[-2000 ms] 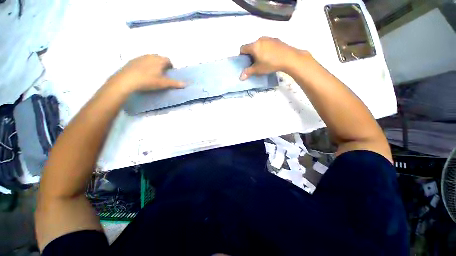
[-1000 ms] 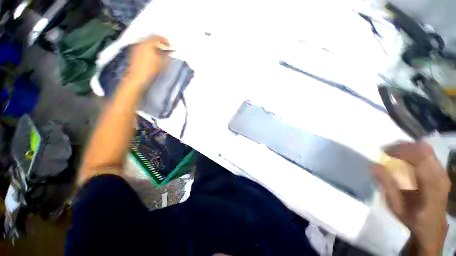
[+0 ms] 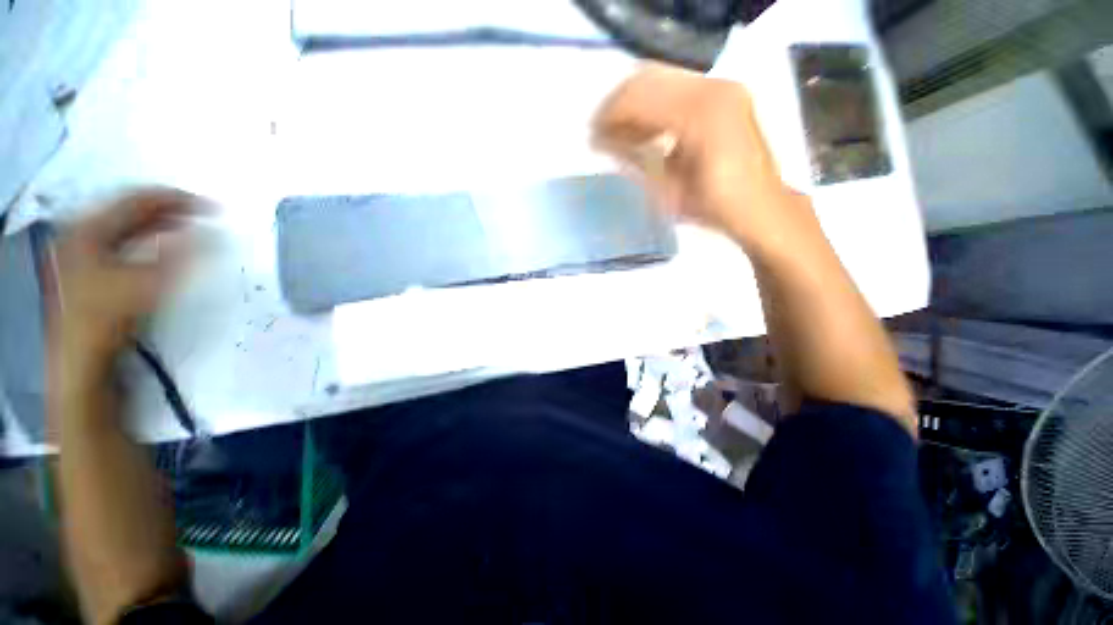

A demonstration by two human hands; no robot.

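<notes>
A grey fabric strip [image 3: 378, 244] lies flat across the table, its dark edge showing along the near side. A plain white strip or stack [image 3: 488, 332] lies along the near table edge. My right hand [image 3: 690, 153] is above the strip's right end, closed around a small pale yellow block that barely shows between the fingers. My left hand [image 3: 128, 250] is blurred at the table's left side, beside a grey fabric bundle [image 3: 22, 324]; whether it holds anything cannot be told.
The dark iron [image 3: 665, 27] is cut off at the top edge. Another white strip with a dark border [image 3: 458, 37] lies at the back. A brown rest plate [image 3: 842, 112] is at right. A green crate [image 3: 244, 535] is below left, white offcuts [image 3: 684, 409] below, a fan [image 3: 1080, 470] at far right.
The view swung left to the bundle and back. My left hand has moved off the grey strip to the left side. My right hand has lifted from the strip's right end.
</notes>
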